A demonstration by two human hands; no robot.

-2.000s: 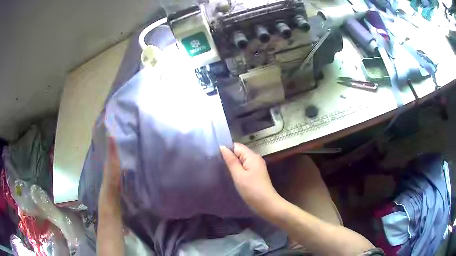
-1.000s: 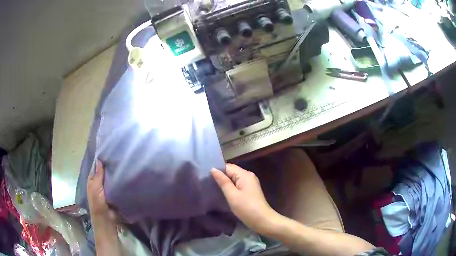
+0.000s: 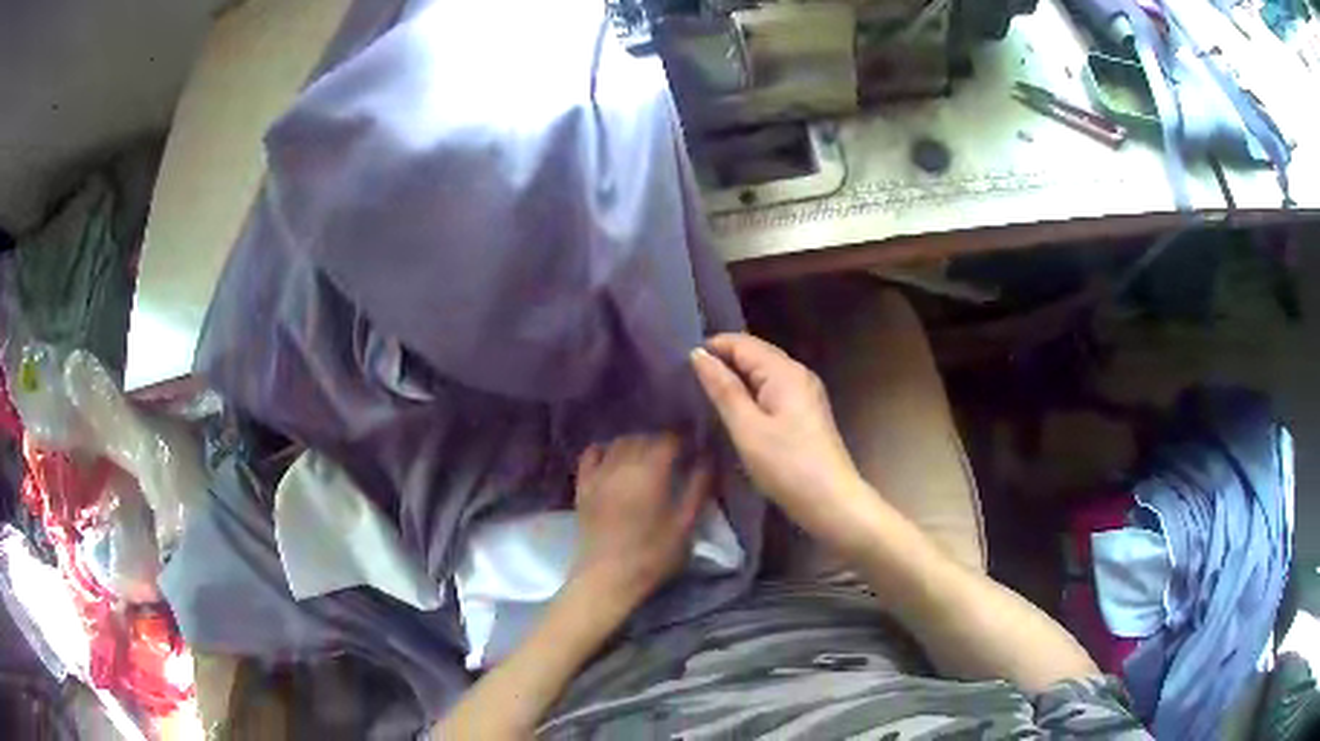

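Observation:
A grey-purple garment panel [image 3: 449, 246] drapes from the overlocker [image 3: 782, 58] over the table edge onto the wearer's lap, brightly lit near the needle area. My right hand [image 3: 775, 413] pinches the panel's right edge between thumb and fingers, below the table edge. My left hand [image 3: 637, 500] is on the lap among the cloth folds beside the right hand; its fingertips are hidden in the cloth, so its grip cannot be told. White pocket pieces [image 3: 514, 572] lie on the lap under and left of my left wrist.
Dark reddish thread snips [image 3: 1068, 113] lie on the machine table [image 3: 927, 196], right of the machine. Bagged red and white materials [image 3: 109, 507] are at the left. A blue-grey cloth bundle [image 3: 1223, 536] is at lower right.
The view has tilted down. My left hand has left the panel's left side and moved right onto the lap. My right hand still holds the right edge. More folds and white pieces show.

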